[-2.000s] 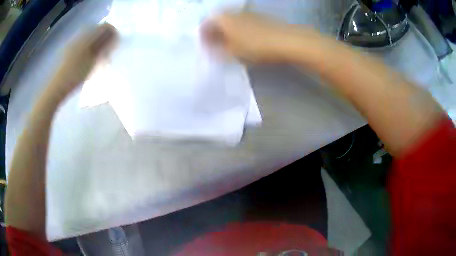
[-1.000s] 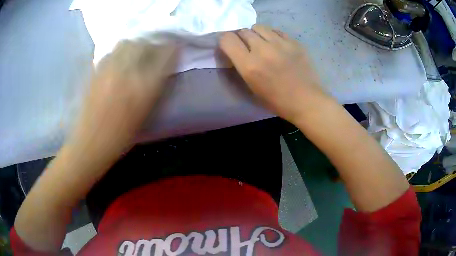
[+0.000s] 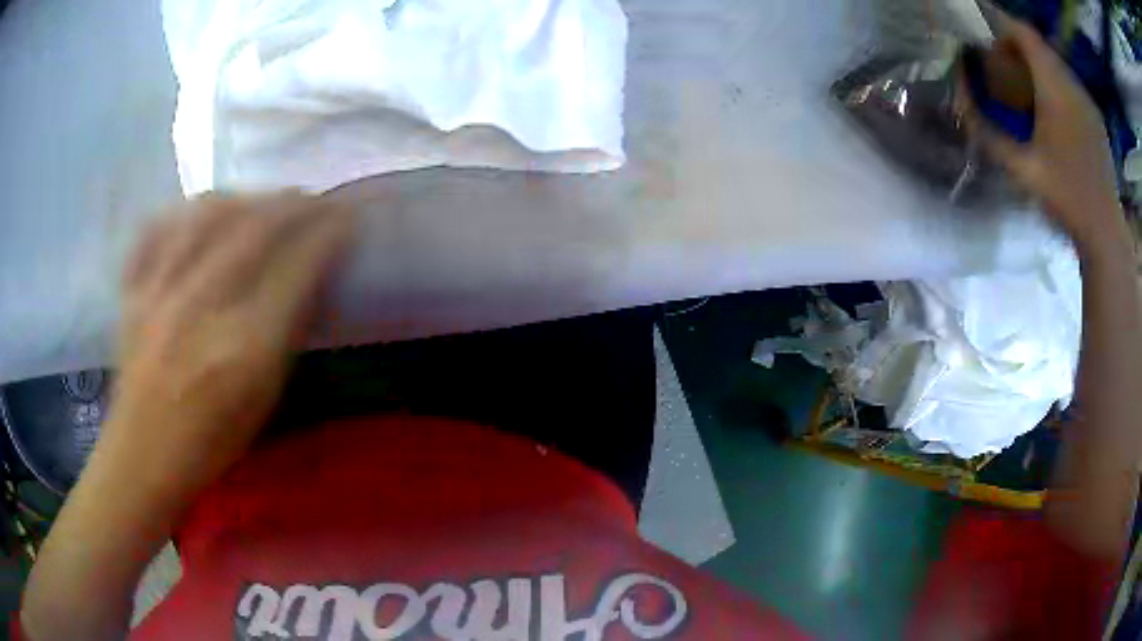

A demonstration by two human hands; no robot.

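Observation:
A white garment (image 3: 413,88) lies on the padded ironing table (image 3: 739,188), its near edge uneven and slightly raised. My left hand (image 3: 232,276) is blurred, on the near edge of the table just below the garment's left corner; its fingers are bent downward and partly hidden. My right hand (image 3: 1046,138) is at the upper right, closed round the handle of the steam iron (image 3: 914,119). The iron is blurred, and my hand covers part of its handle.
A heap of white pieces (image 3: 977,363) lies at the right, below board level, on a yellow frame (image 3: 889,467). The green floor (image 3: 814,526) shows below the table's near edge. A dark round object is at the lower left.
My right hand has left the garment, moved right and taken hold of the iron. My left hand has moved left and down off the garment. The garment's near edge is now uncovered.

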